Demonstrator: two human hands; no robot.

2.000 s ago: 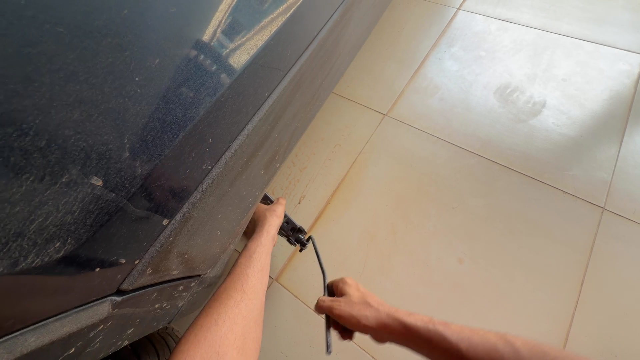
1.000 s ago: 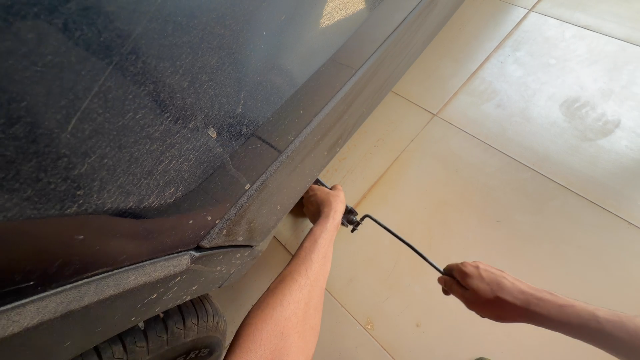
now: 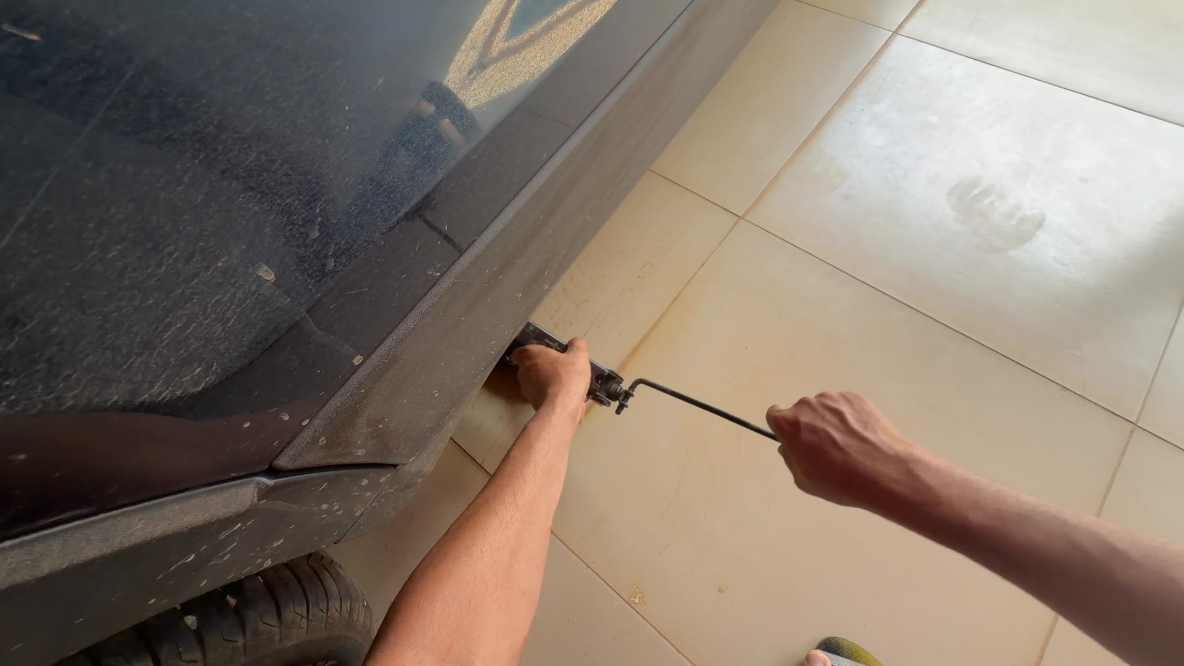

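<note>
A black scissor jack sticks out from beneath the sill of a dark car, its far end hidden under the body. My left hand is closed around the jack close to the sill. A bent black metal crank handle is hooked into the jack's outer end. Its other end is in the fist of my right hand, off to the right above the floor.
Dusty door panels fill the upper left. A tyre shows under the wheel arch at the lower left. Beige floor tiles extend to the right of the car. Part of a foot in footwear appears at the bottom edge.
Two seconds ago the crank pointed down toward the bottom of the view; now it slants out to the right, with my right hand on its end. My left hand has stayed on the jack.
</note>
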